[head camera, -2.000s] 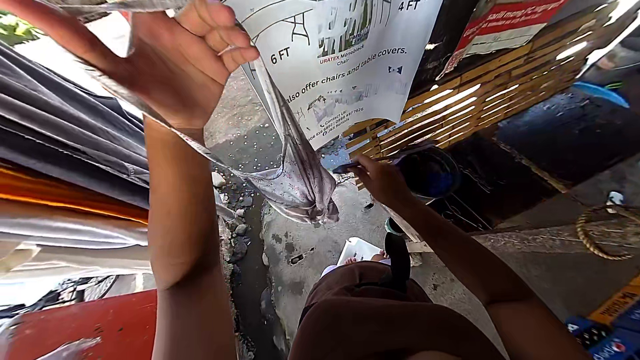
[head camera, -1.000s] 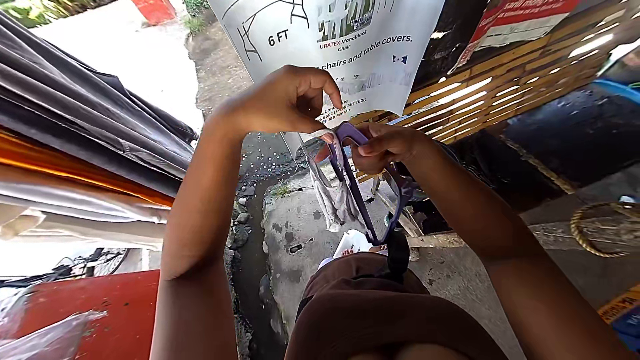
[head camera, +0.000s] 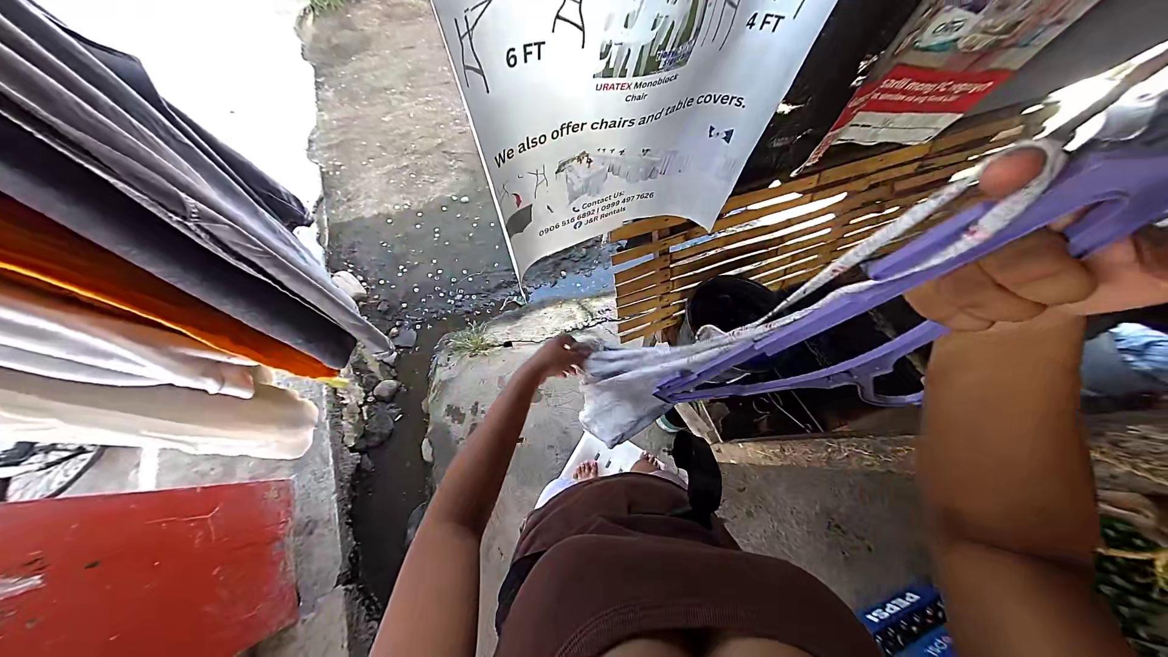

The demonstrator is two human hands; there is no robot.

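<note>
My right hand (head camera: 1013, 265) is raised at the upper right, its fingers closed round a purple plastic clothes hanger (head camera: 776, 347) and the strap of a light grey, patterned garment. The garment (head camera: 625, 392) stretches along the hanger down to the left. At its lower end my left hand (head camera: 557, 356) touches the gathered cloth; its fingers are bent, and whether they pinch the cloth is hard to tell. The hanger's hook is not visible.
Grey, orange and white clothes (head camera: 182, 237) hang at the left above a red panel (head camera: 146, 566). A printed banner (head camera: 630, 119) hangs ahead, beside a slatted bamboo fence (head camera: 657, 274) and a black bucket (head camera: 730, 306). A narrow water channel (head camera: 392, 474) runs left of my feet.
My right hand has moved up and right with the hanger. My left hand has gone from beside the hanger's top to the garment's lower end. The garment is now stretched along the hanger.
</note>
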